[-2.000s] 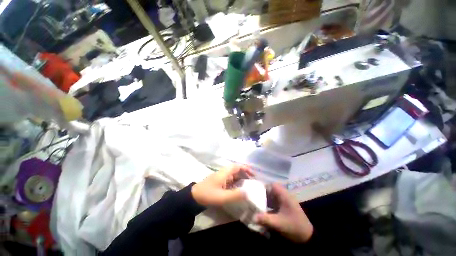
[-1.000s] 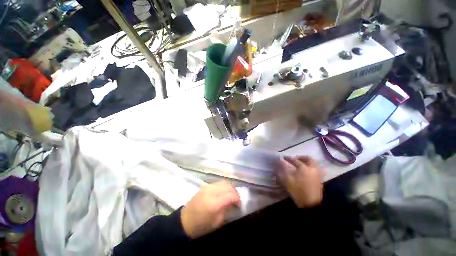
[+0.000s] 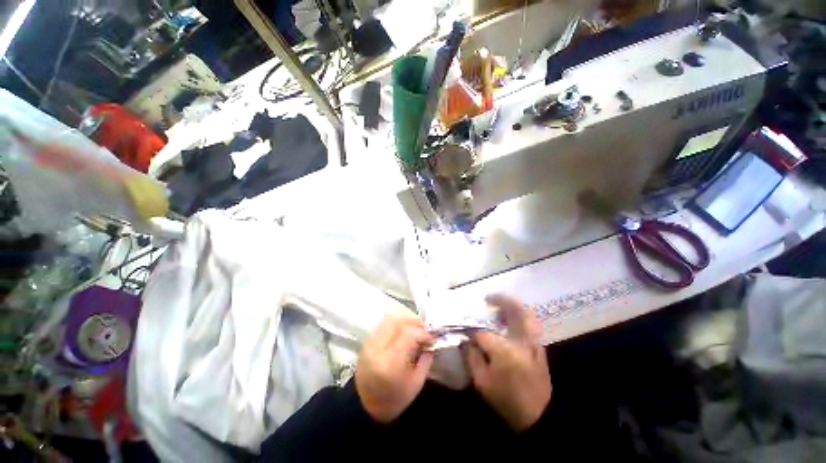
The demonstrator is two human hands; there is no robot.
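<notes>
A large white garment (image 3: 263, 316) lies heaped left of the sewing machine (image 3: 598, 136). My left hand (image 3: 394, 366) and my right hand (image 3: 512, 366) are side by side at the table's front edge. Both pinch a folded edge of pale cloth (image 3: 448, 338) between thumb and fingers. The right index finger is raised a little off the cloth. The cloth edge lies in front of the needle area (image 3: 462, 222) and apart from it. Glare hides the detail of the needle plate.
Dark red scissors (image 3: 666, 253) lie right of the needle, with a phone (image 3: 741, 190) beyond. Ruler marks (image 3: 580, 301) run along the front edge. A green holder (image 3: 410, 108) stands above the needle. Black cloth (image 3: 244, 167) lies behind left; a purple device (image 3: 101, 330) is far left.
The cloth strip that lay flat under my right hand is now gathered between both hands. My right hand has moved left, closer to my left hand, and the ruler marks show again.
</notes>
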